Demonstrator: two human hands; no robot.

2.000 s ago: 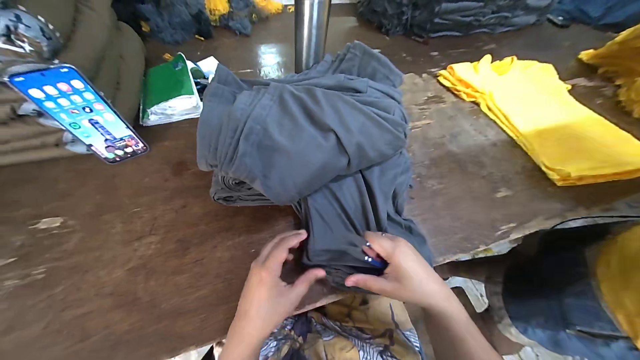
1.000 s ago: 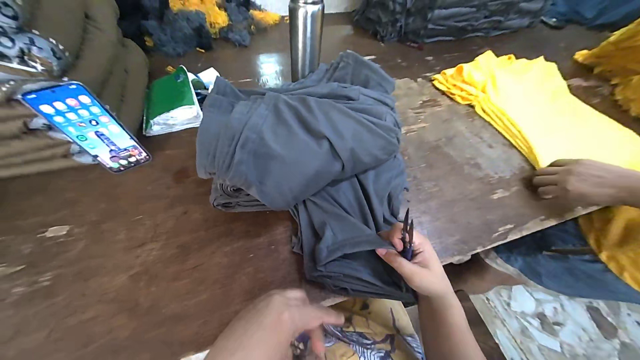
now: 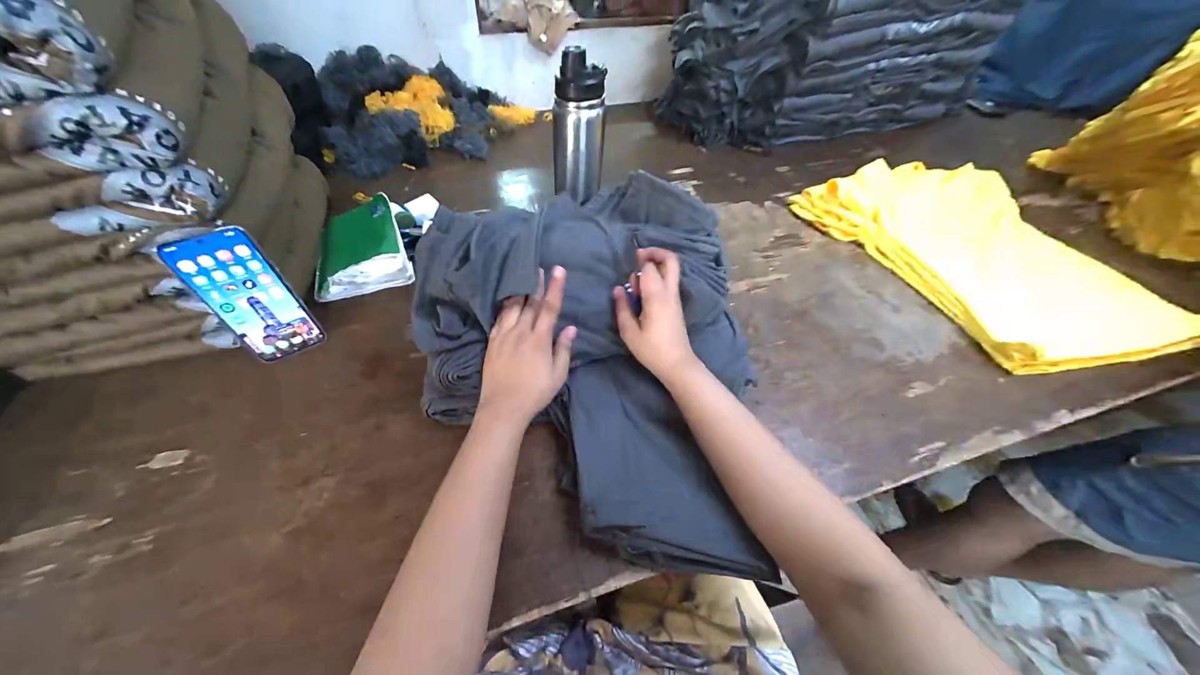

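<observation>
A heap of folded dark grey cloth garments [image 3: 656,450] lies across the wooden table, one part reaching down to the near edge. My left hand [image 3: 530,352] rests on the upper part of the heap with its fingers spread. To the right of it, my right hand [image 3: 656,309] holds a small tool, probably thread snips [image 3: 634,298], mostly hidden by the fingers, and touches the same cloth. Behind the heap stands a steel bottle [image 3: 578,141] with a black lid.
A smartphone [image 3: 241,292] leans by stacked brown garments [image 3: 56,291] at left, beside a green-covered book [image 3: 358,246]. Yellow cloth [image 3: 1003,272] lies at right. Grey and yellow thread scraps [image 3: 403,112] and stacked dark garments [image 3: 872,75] are behind. Another person's leg [image 3: 984,539] shows beyond the table edge [image 3: 1031,427].
Both my hands have moved from the near end of the grey cloth up onto the heap. The other person's hand on the yellow cloth is gone from view. The view has tilted up.
</observation>
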